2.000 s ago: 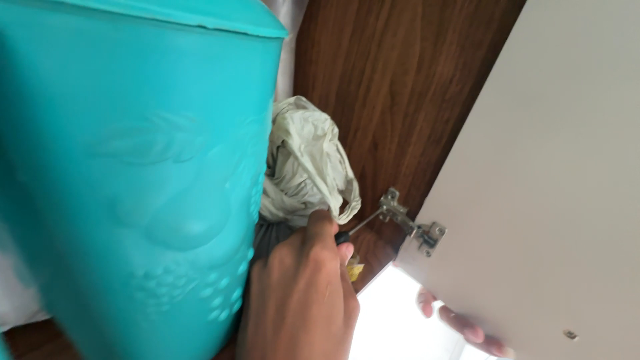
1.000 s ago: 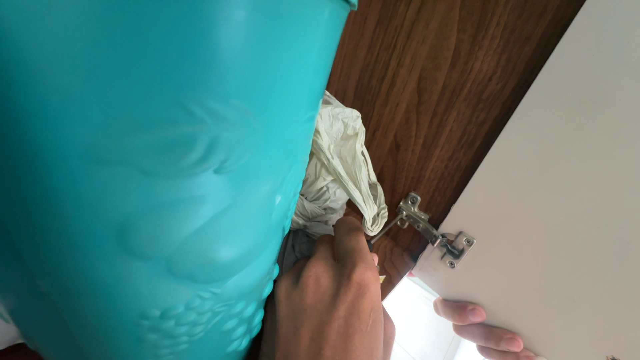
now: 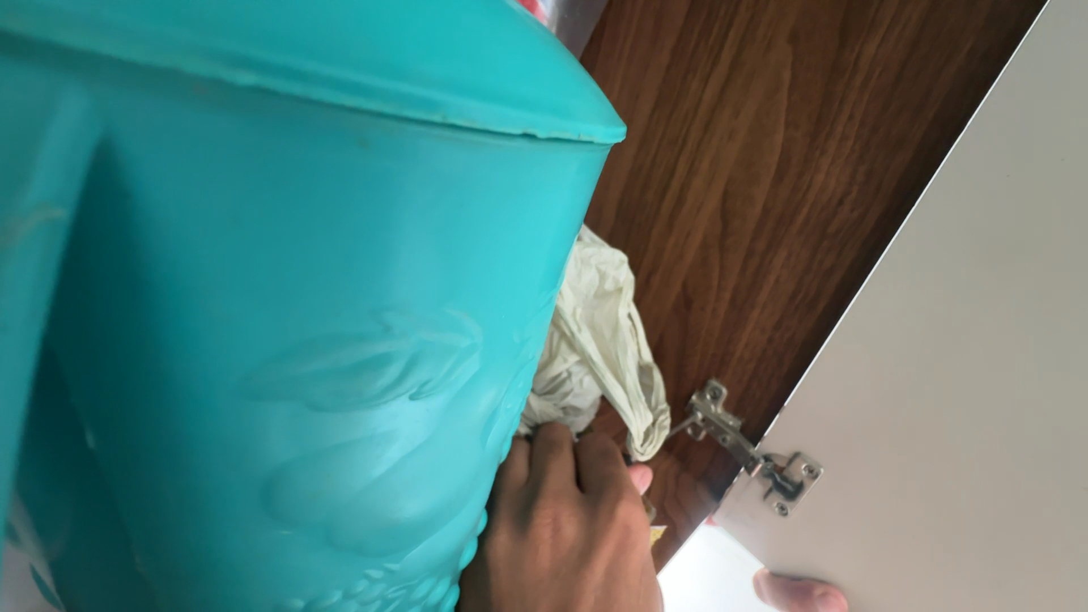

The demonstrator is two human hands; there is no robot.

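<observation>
My left hand (image 3: pixel 565 518) is wrapped around a screwdriver whose handle is mostly hidden by the fingers. Its thin metal shaft (image 3: pixel 682 427) reaches the mounting-plate end of a metal cabinet hinge (image 3: pixel 718 422) on the brown wood-grain panel. The hinge's cup end is fixed to a light-coloured cabinet door (image 3: pixel 952 340). At the lower right, fingertips of my right hand (image 3: pixel 801 592) grip the door's edge; the rest of that hand is out of sight. A crumpled whitish plastic bag (image 3: pixel 608 331) lies just beyond my left hand, close to the screwdriver.
A large turquoise plastic container (image 3: pixel 323 280) with moulded fruit relief fills the left side, close against my left hand. The wood-grain cabinet panel (image 3: pixel 765 153) runs behind the bag. A small yellow scrap (image 3: pixel 657 534) shows beside my left hand.
My left hand's fingers have shifted on the screwdriver, with more of them now spread toward the bag. Fewer fingers of my right hand show at the door. The view has shifted.
</observation>
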